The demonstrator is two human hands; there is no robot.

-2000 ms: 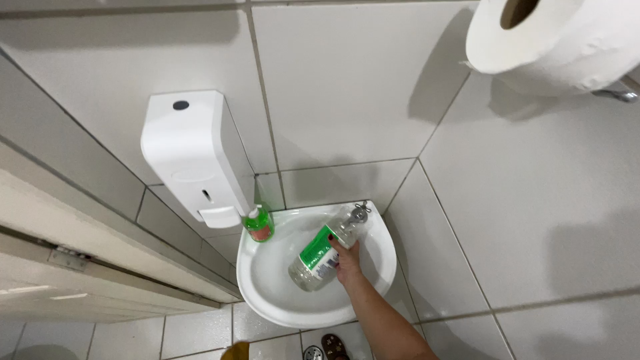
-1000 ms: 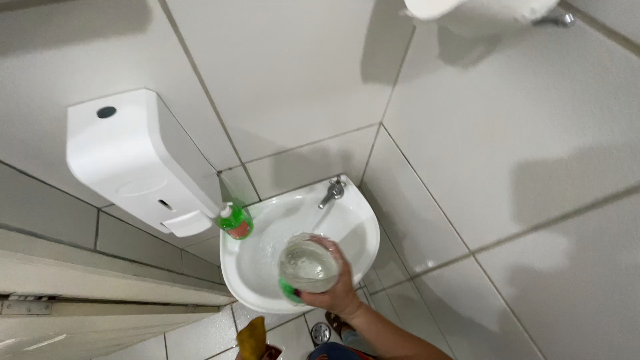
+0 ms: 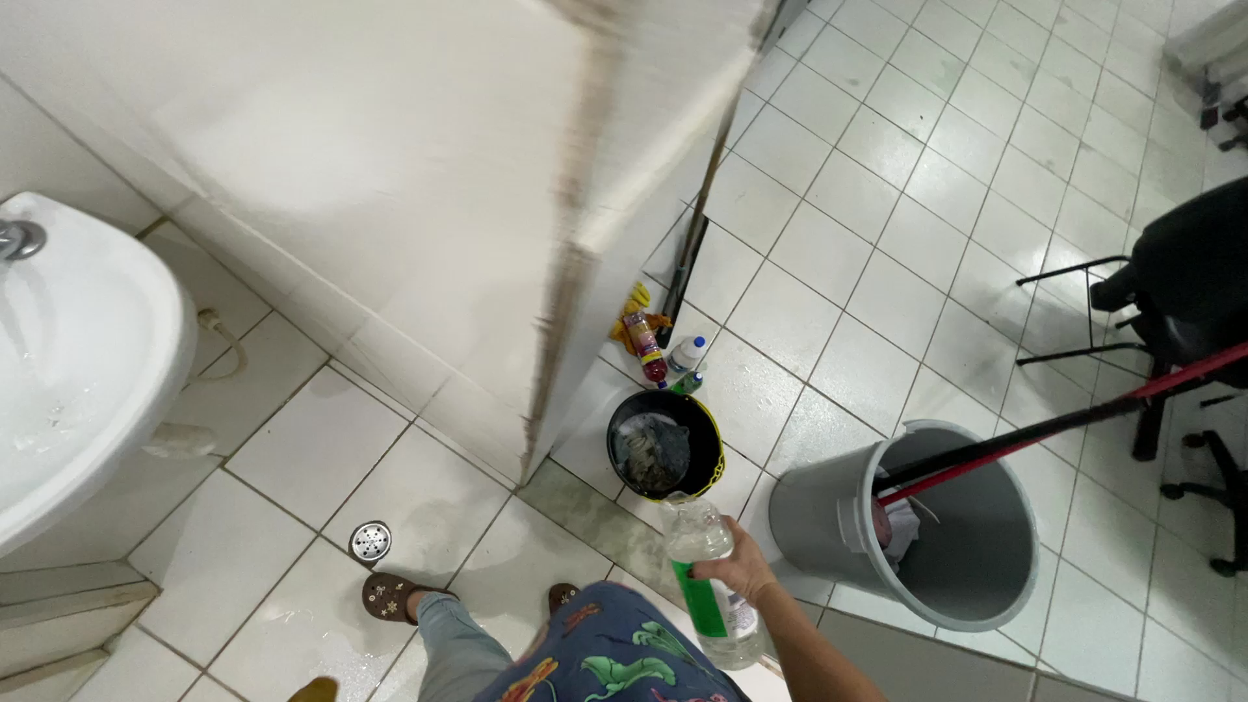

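My right hand (image 3: 743, 565) is closed around a clear plastic bottle (image 3: 715, 624) with a green and white label, held upright in front of my body at the right. Just beyond the bottle, on the floor, a black bucket (image 3: 709, 466) with a yellow rim holds a wet grey cloth (image 3: 651, 450). At the bottom left edge shows a yellow thing (image 3: 314, 690), perhaps a gloved fingertip; my left hand itself cannot be made out.
A white washbasin (image 3: 97, 322) is at the left, with a floor drain (image 3: 370, 542) near my feet. Beyond the door edge (image 3: 561, 322) stand cleaning bottles (image 3: 644, 347), a grey bin (image 3: 829, 517) with red and black poles (image 3: 1053, 426), and a black chair (image 3: 1185, 263).
The view has swung from the washbasin to the doorway and floor. The bottle, over the basin earlier, is now away from it, still in my right hand.
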